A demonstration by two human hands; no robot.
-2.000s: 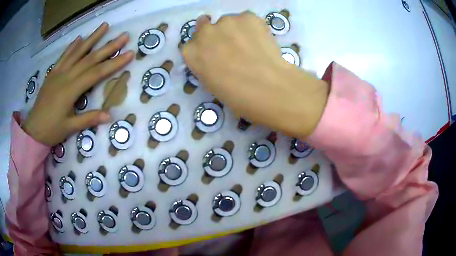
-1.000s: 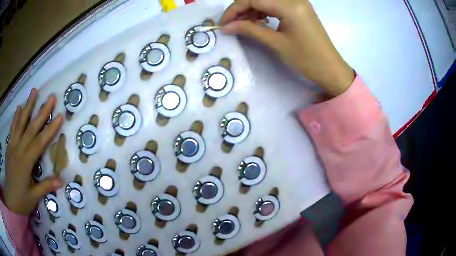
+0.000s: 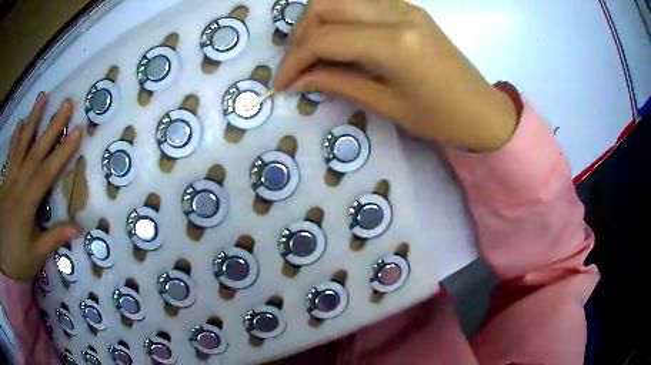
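The white foam tray (image 3: 407,178) lies tilted across the view, with rows of silver-centred round parts in its pockets. My right hand (image 3: 357,60) pinches a thin cotton swab (image 3: 263,98); its tip is at the bright silver centre of a round part (image 3: 247,105) in the second row from the top. The hand partly covers neighbouring parts. My left hand (image 3: 36,182) lies on the tray's left side with fingers spread and holds nothing visible. An empty brown pocket (image 3: 75,187) shows beside its fingers.
The white table (image 3: 542,64) shows beyond the tray at the right, with a red and blue line along its far edge. A brown surface (image 3: 28,28) is at the top left corner. Pink sleeves and clothing are at the right and bottom.
My right hand has moved from the top-row corner part to a second-row part, swab still pinched. The tray appears shifted slightly upward in view. My left hand stays on the tray's left side.
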